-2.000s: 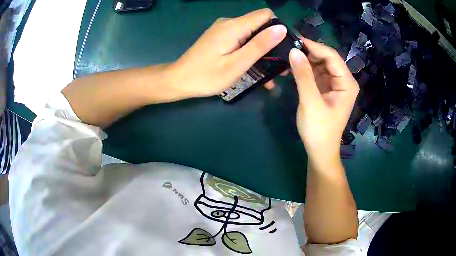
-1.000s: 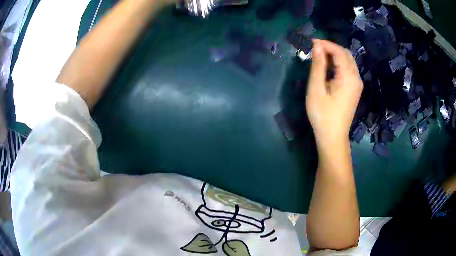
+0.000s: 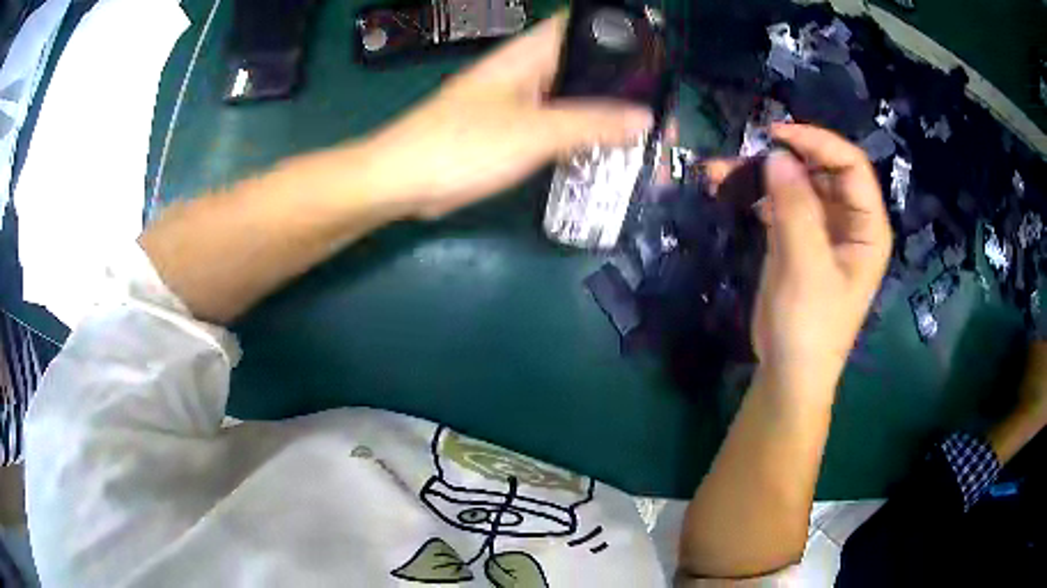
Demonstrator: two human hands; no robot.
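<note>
My left hand point(image 3: 494, 132) holds an open handset point(image 3: 595, 195) upright above the bench, its thumb across the middle. The handset has a black upper part with a round element near the top and a pale, silver patterned lower part. My right hand point(image 3: 821, 230) is to the right of the handset, apart from it, over the pile. A small dark piece point(image 3: 752, 182) shows at its fingertips, pinched and blurred. The pile of small pieces point(image 3: 918, 149) is dark with silver flecks.
Another open handset point(image 3: 442, 23) lies at the top of the green bench point(image 3: 459, 333). A black handset point(image 3: 262, 57) lies at upper left. A white sheet point(image 3: 98, 126) is at far left. A loose dark piece point(image 3: 614, 301) lies below the held handset. Another person's checked sleeve point(image 3: 968, 465) shows at lower right.
My left hand has come back down from the top edge, now with a handset. My right hand has moved a little right and down. More dark pieces lie near the middle than two seconds ago.
</note>
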